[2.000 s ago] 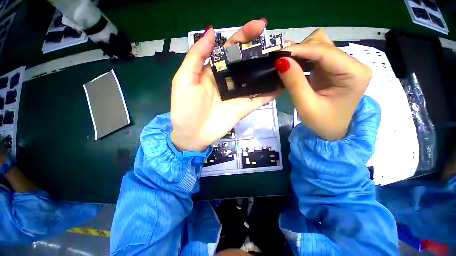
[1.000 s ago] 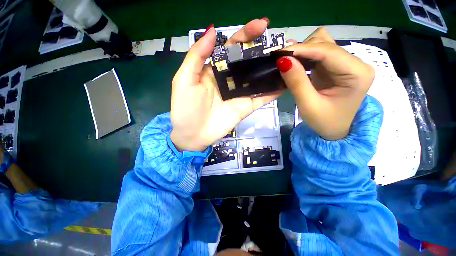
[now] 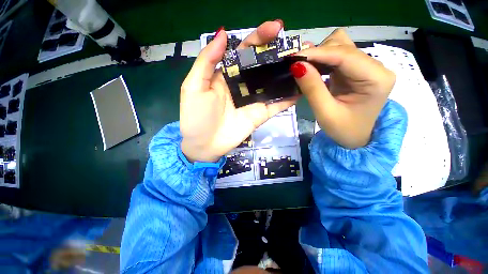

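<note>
A circuit board [image 3: 247,56] with gold pads and a grey shield lies tilted across the fingers of my left hand [image 3: 216,109], above the tray. My left hand holds it from below and at its left edge. A black adhesive piece [image 3: 273,81] covers the board's lower part. My right hand [image 3: 348,88] pinches the black piece at its right end between thumb and fingers. The fingers hide that end and the board's right edge. Below, the white board tray [image 3: 275,131] holds boards [image 3: 279,167] in its near pockets.
A grey-brown plate [image 3: 115,112] lies at left. White liner sheets [image 3: 420,123], a clear plastic bag [image 3: 450,126] and a black tray [image 3: 466,75] are at right. A white jointed arm [image 3: 93,21] stands upper left. More board trays [image 3: 10,128] lie at far left.
Both hands and the board have shifted very slightly left, keeping the same grip. The tray at far left shows more fully, and the coworker's arm there has moved down and is blurred.
</note>
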